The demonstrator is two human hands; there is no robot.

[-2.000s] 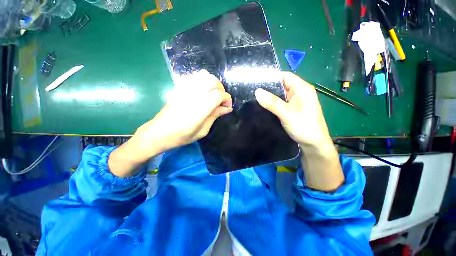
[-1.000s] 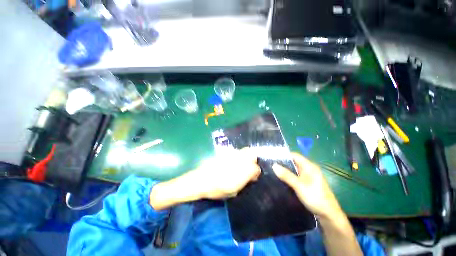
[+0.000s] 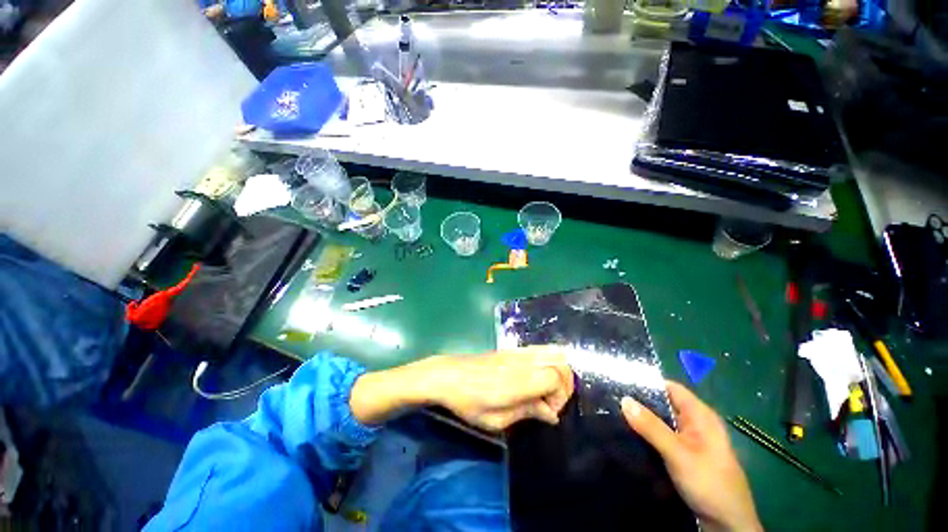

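A black glossy tablet (image 3: 582, 457) with a bright glare band lies tilted in front of me, its upper part over the green bench and its lower end cut off by the frame's bottom edge. My right hand (image 3: 691, 447) grips its right edge, thumb on the glass. My left hand (image 3: 509, 389) rests over the tablet's left side, fingers curled together against the surface. Whether the fingertips pinch a film or tab is hidden.
Clear plastic cups (image 3: 461, 234), an orange flex cable (image 3: 509, 265) and a white strip (image 3: 372, 302) lie behind. A blue triangle pick (image 3: 696, 364), tweezers (image 3: 782, 453) and hand tools (image 3: 832, 358) lie right. Wrapped black panels (image 3: 738, 120) and a blue tray (image 3: 293, 99) stand on the shelf.
The view has lifted and turned, showing more shelf and left side. The tablet and both hands now appear lower and further right. The right hand still grips the tablet edge.
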